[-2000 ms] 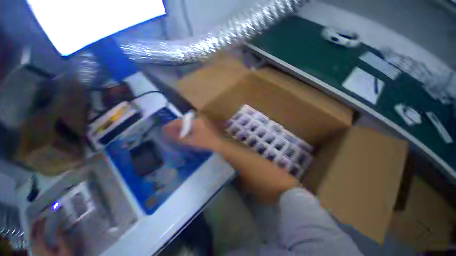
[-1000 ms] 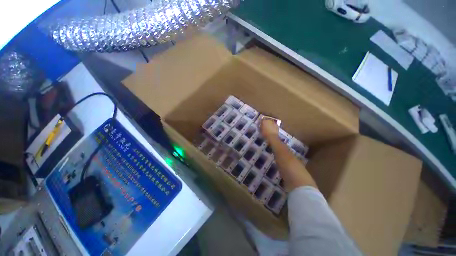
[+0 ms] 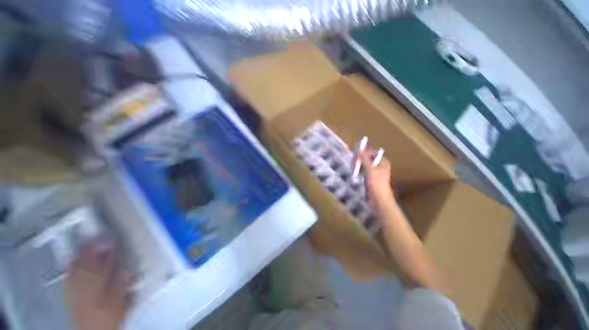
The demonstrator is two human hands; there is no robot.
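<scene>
My right hand (image 3: 376, 175) is over the open parts carton (image 3: 413, 153) and holds white plastic housings (image 3: 359, 156), seen edge-on as white bars. Below it, white housings (image 3: 324, 161) lie in neat rows in the carton. My left hand (image 3: 97, 283) is at the lower left over the grey work plate (image 3: 29, 283), blurred. White parts (image 3: 68, 235) lie on the plate just beyond its fingers. Whether the left hand grips anything is too blurred to tell.
A blue printed mat (image 3: 239, 174) with a black device (image 3: 189, 184) lies between plate and carton. Behind it is a small box (image 3: 132, 116) with a yellow item. A silver duct (image 3: 278, 16) crosses the top. A green-topped bench (image 3: 413, 61) stands at the right.
The view has swung back left since one second ago, and my left hand has come into view. My right hand, reaching among the rows before, is now raised above them with white housings.
</scene>
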